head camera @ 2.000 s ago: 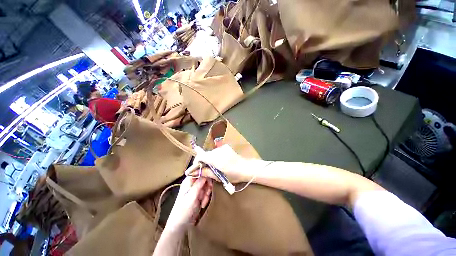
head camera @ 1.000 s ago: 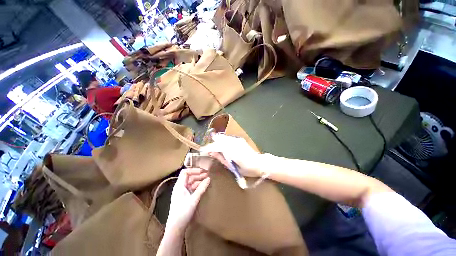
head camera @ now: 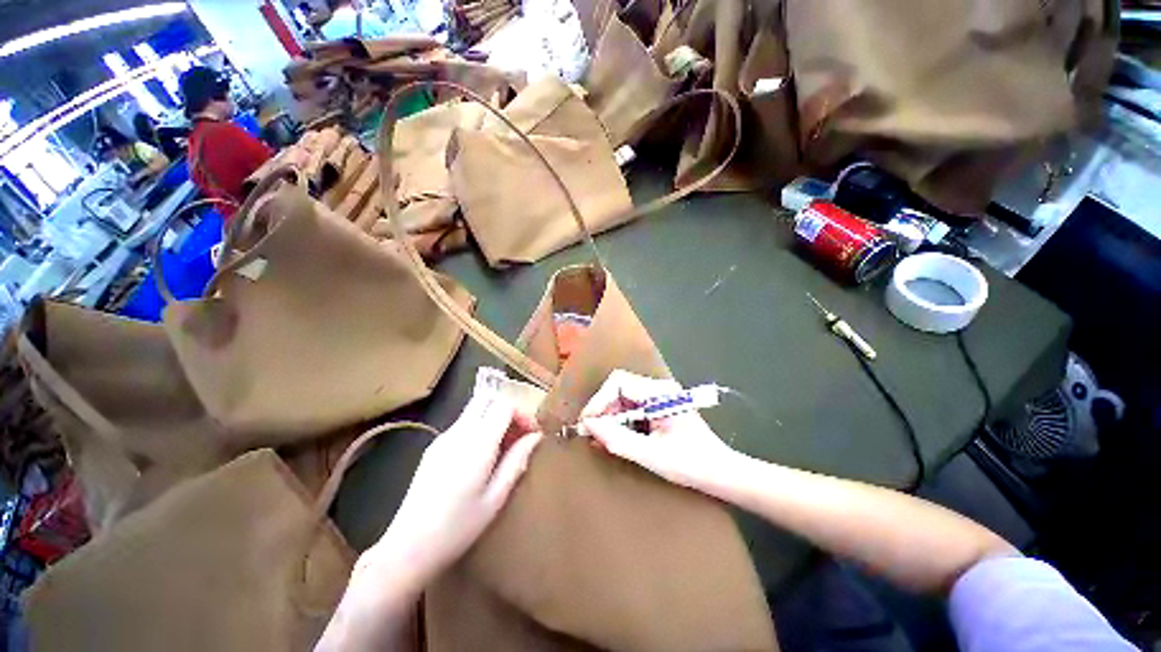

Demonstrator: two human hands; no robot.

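Note:
A tan tote bag [head camera: 611, 548] lies in front of me over the table edge, with orange [head camera: 572, 335] showing in its mouth. My left hand [head camera: 474, 456] grips the bag's upper edge; a small pale piece shows at its fingertips. My right hand [head camera: 652, 431] holds a white pen-shaped tool [head camera: 668, 404] with dark blue print, its working end at the bag beside my left fingers. A pale wisp shows at the tool's outer end. The exact contact spot is too small to tell.
On the dark green table [head camera: 738, 331] lie a yellowish thin-tipped tool [head camera: 851, 336] with black cord, a white tape roll [head camera: 937, 293] and a red can [head camera: 843, 242]. Tan bags [head camera: 318, 325] pile left and behind. A fan [head camera: 1047, 410] stands right. A person in red [head camera: 225, 155] is behind left.
My right hand has turned the white tool so its length points right and its end meets the bag. My left hand has moved from the pale piece's front to the bag edge. The view has shifted.

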